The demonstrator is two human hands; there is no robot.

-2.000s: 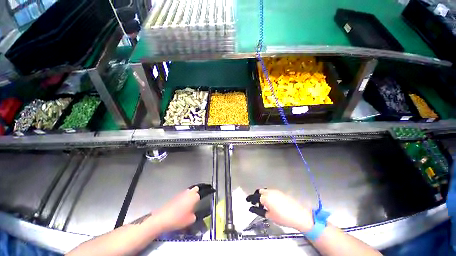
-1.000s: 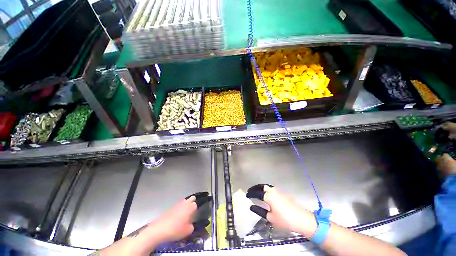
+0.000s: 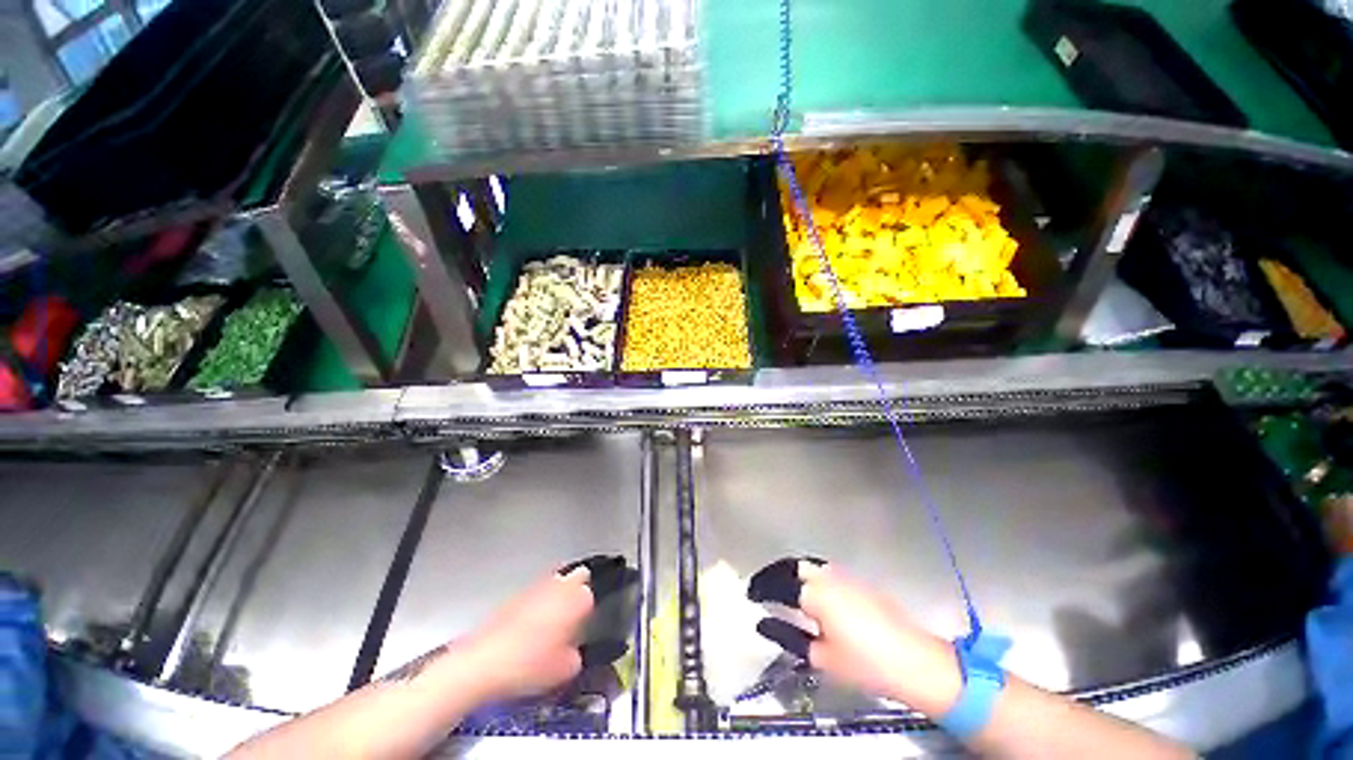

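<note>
My left hand (image 3: 561,627) hovers over the metal plates left of the two upright rails, with black finger cots on its fingertips. My right hand (image 3: 824,621) is just right of the rails (image 3: 687,579), also with black finger cots and a light blue wrist strap (image 3: 976,686) on a coiled blue cord. Both hands have fingers apart and hold nothing visible. Yellow and white patches show on the plate between them. No board lies between the hands.
Bins of off-white components (image 3: 558,316), small gold components (image 3: 687,318) and yellow blocks (image 3: 905,245) stand behind the line. Green components (image 3: 249,339) are at left. A green board (image 3: 1306,446) is at the right edge, beside another person's sleeve (image 3: 1331,653).
The view has shifted slightly. My hands have stayed nearly in place beside the rails. Another person's hands came to the board at right and are now mostly out of view.
</note>
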